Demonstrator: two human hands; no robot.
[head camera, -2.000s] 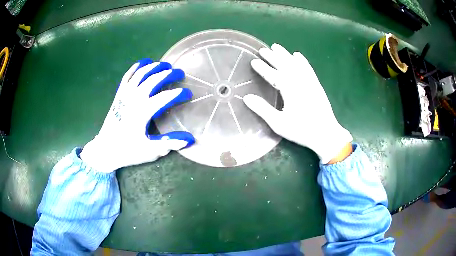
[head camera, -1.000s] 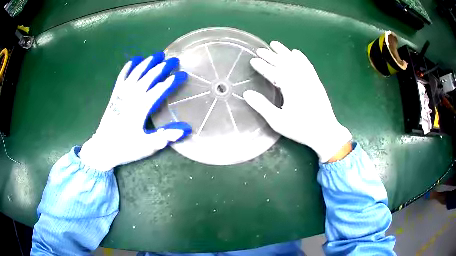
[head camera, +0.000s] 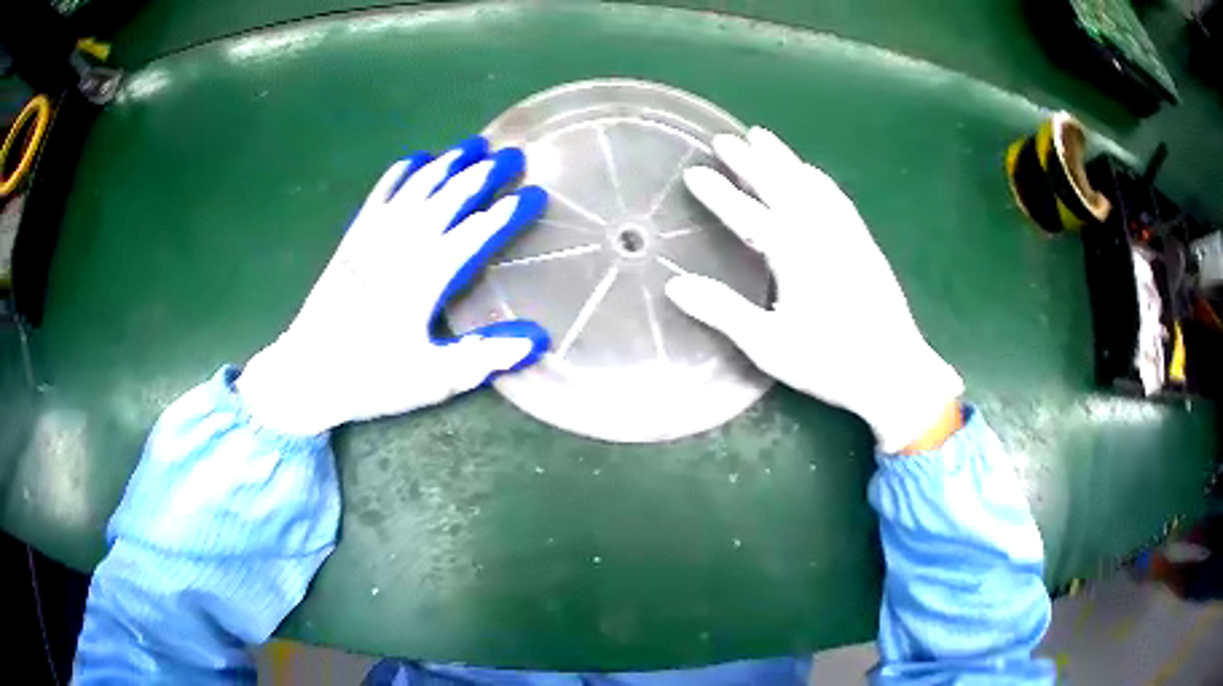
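Note:
A round, flat, translucent grey-white turntable (head camera: 624, 389) with spoke lines and a centre hole lies on the green bench mat in front of me. My left hand (head camera: 389, 295), in a white glove with blue fingertips and palm, rests spread over its left edge. My right hand (head camera: 825, 288), in a plain white glove, rests over its right edge, fingers apart and thumb towards the centre. Neither hand's fingers are closed around the disc. The rim under both hands is hidden.
The glossy green bench (head camera: 604, 563) bears a black-yellow tape roll (head camera: 1060, 174) and a black box (head camera: 1120, 295) at right. A yellow ring (head camera: 24, 145) is at far left. A green circuit board (head camera: 1124, 47) lies at top right.
The turntable and both hands appear slightly further right, along with the whole view. A dark patch seen near the disc's front rim two seconds ago no longer shows.

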